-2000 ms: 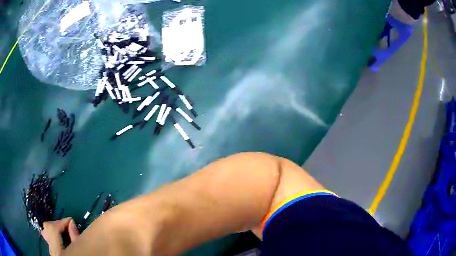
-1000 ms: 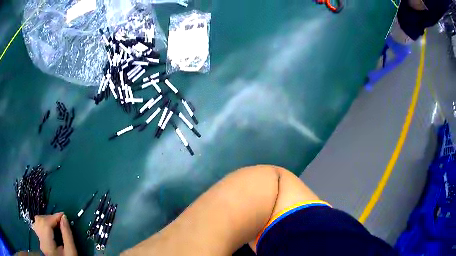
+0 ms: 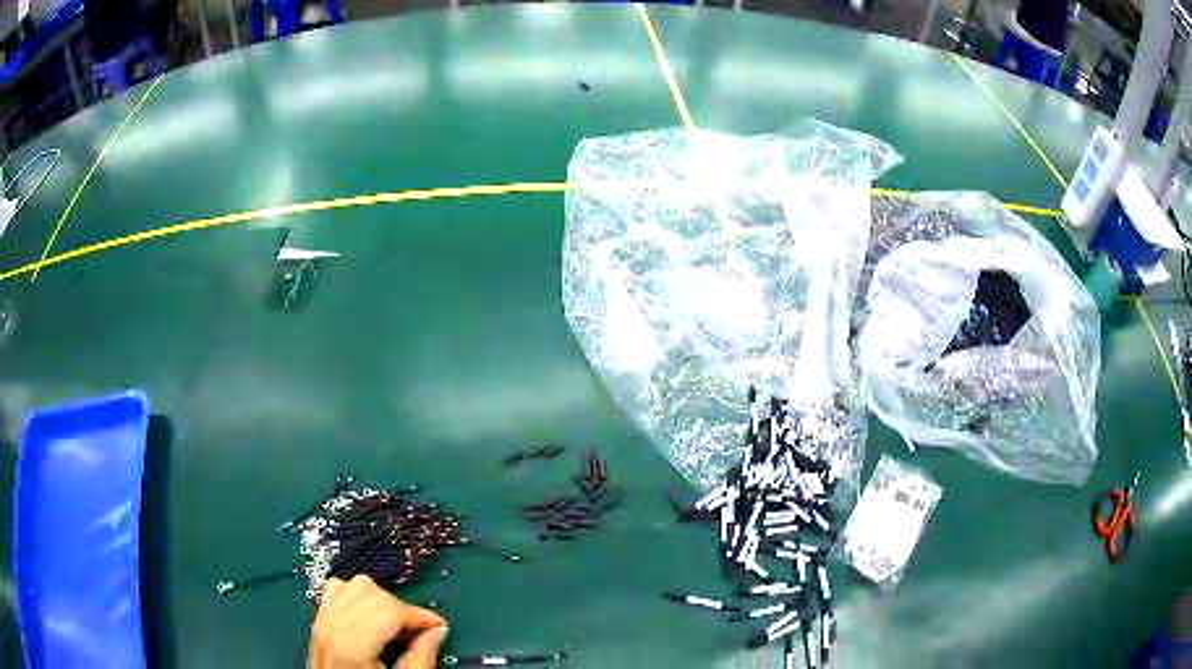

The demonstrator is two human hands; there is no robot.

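My left hand [image 3: 373, 630] is at the bottom edge, its curled fingers at the near side of a loose heap of black wire leads [image 3: 392, 536] with shiny ends. Whether it holds a lead cannot be told. My right hand is out of the picture. One black lead with a small white band [image 3: 503, 659] lies just right of my left hand. Short black tubes [image 3: 569, 507] lie scattered right of the heap. Black-and-white sleeves [image 3: 778, 503] spill from the mouth of a large clear plastic bag [image 3: 706, 288].
A blue tray [image 3: 81, 536] stands at the left edge. A second clear bag [image 3: 1033, 405] with dark parts inside, a small whitish packet [image 3: 889, 523] and orange-handled scissors [image 3: 1115, 523] lie at the right. A white scrap [image 3: 307, 252] lies at upper left. Yellow lines cross the green mat.
The view has swung left and up, bringing in the tray, the second bag and the far table. My right arm has left the picture. My left hand remains by the lead heap.
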